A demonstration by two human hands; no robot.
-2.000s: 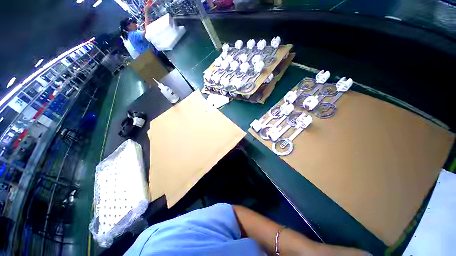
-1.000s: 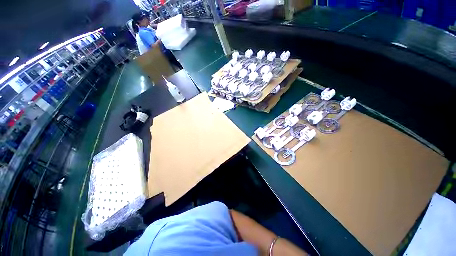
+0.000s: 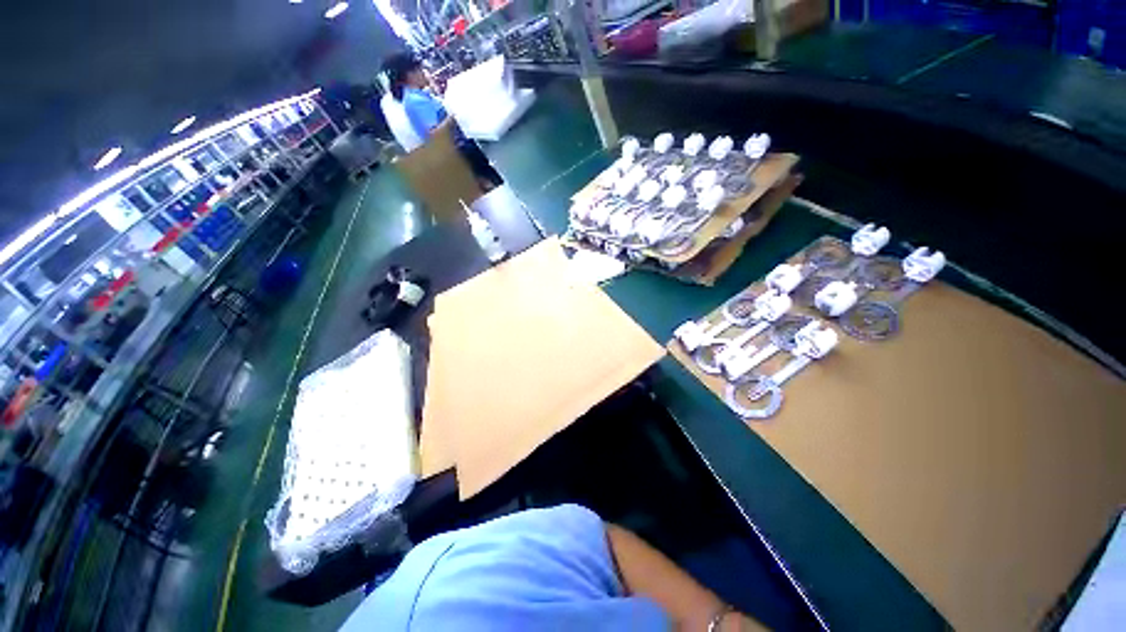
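Neither of my hands is in view. One arm in a light blue sleeve, with a bracelet at the wrist, is cut off by the bottom edge. Several white ring-and-arm assemblies [image 3: 753,396] lie at the left end of a brown cardboard sheet [image 3: 914,432] on the bench, rings and caps side by side. Behind them, stacked layers of assemblies [image 3: 654,204] rest between cardboard sheets. The rest of that front cardboard sheet is bare brown.
Another cardboard sheet [image 3: 531,352] lies left of centre. A bagged white tray [image 3: 346,438], a black object [image 3: 395,296] and a white squeeze bottle [image 3: 485,235] are at left. White paper [image 3: 1099,599] is at lower right. A person [image 3: 426,111] stands at the back.
The view has shifted, so the bench items appear further right. The forearm has drawn down and shows less than two seconds ago. The assemblies keep their arrangement.
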